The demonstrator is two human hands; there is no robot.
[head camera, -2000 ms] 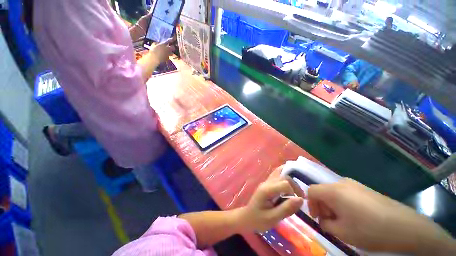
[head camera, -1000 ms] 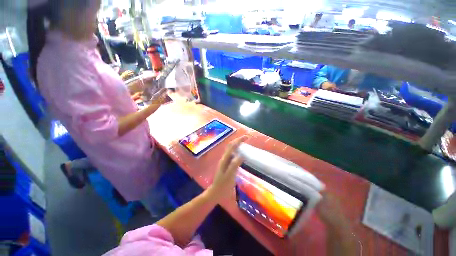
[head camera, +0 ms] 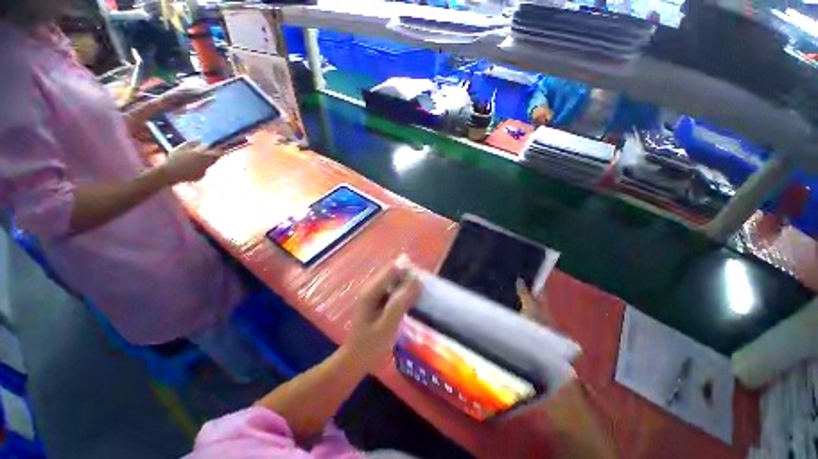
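Note:
A tablet with a lit orange-purple screen (head camera: 457, 372) is tilted in front of me, with a white foam layer (head camera: 493, 314) over its upper edge. My left hand (head camera: 384, 309) grips the left end of this tablet and foam. A dark-screened tablet (head camera: 491, 263) with a white edge is just behind the foam. Fingers of my right hand (head camera: 531, 303) are on its face at the lower right; the foam hides the rest of that hand, and the forearm is blurred. Another lit tablet (head camera: 327, 224) lies flat on the red bench, farther left.
A printed form (head camera: 674, 372) with a pen and a small dark item lies at right. A person in a pink smock (head camera: 99, 188) holds a tablet at left. The dark green strip (head camera: 619, 260) runs behind the bench. Sheets and a pale rounded object (head camera: 780, 350) are at far right.
The dark tablet now shows behind the foam, with my right fingers on it. My left hand still holds the lit tablet and foam. The neighbour's tablet has turned flatter. The view has shifted right.

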